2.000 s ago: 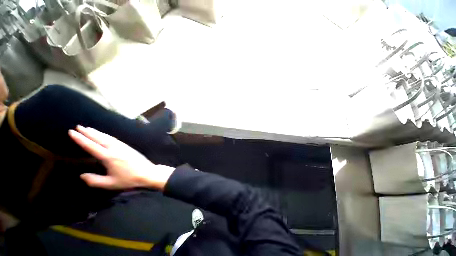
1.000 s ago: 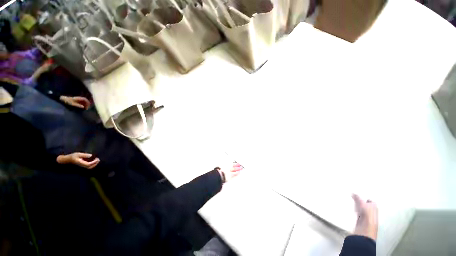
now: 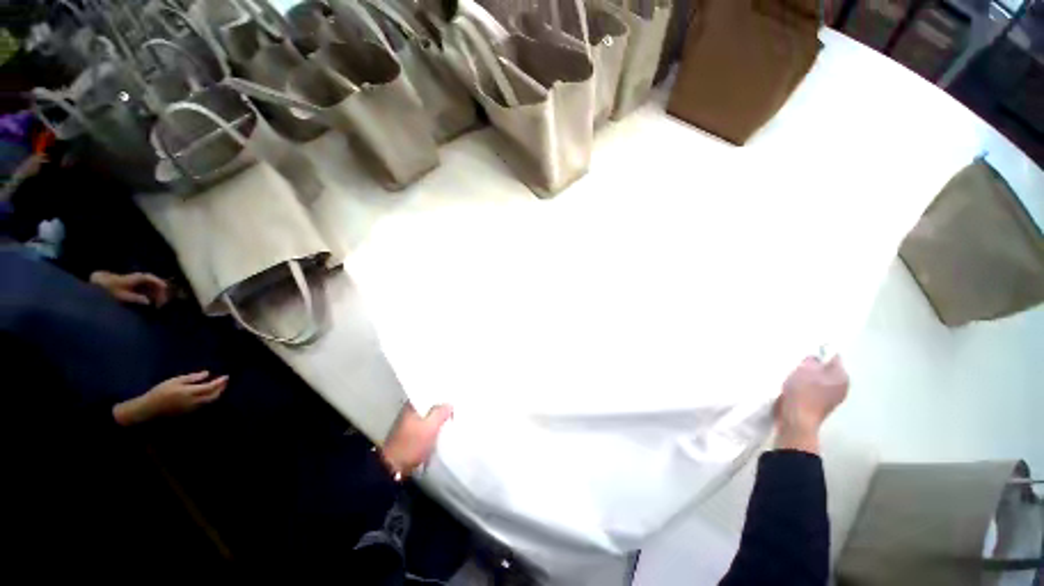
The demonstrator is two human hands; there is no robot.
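A large white sheet [image 3: 595,343] lies over the white-topped table, its near edge drooping in folds toward me. My left hand [image 3: 417,440] grips its near left edge, thumb on top and the other fingers hidden. My right hand [image 3: 813,393] grips its right edge, fingers closed on the bunched material. Both hands are bare. The sheet's middle is overexposed, so its surface detail cannot be seen.
Beige-grey tote bags [image 3: 538,126] stand along the table's far left side; one [image 3: 246,235] lies tipped at the edge. A brown bag [image 3: 744,63] stands at the back. Other bags [image 3: 979,246] are on the right. Another person's hands [image 3: 172,397] are at left.
The white sheet now droops in folds between my hands, both closed on its edges. My left hand has moved left and down, my right hand up. More of the right-hand bags shows.
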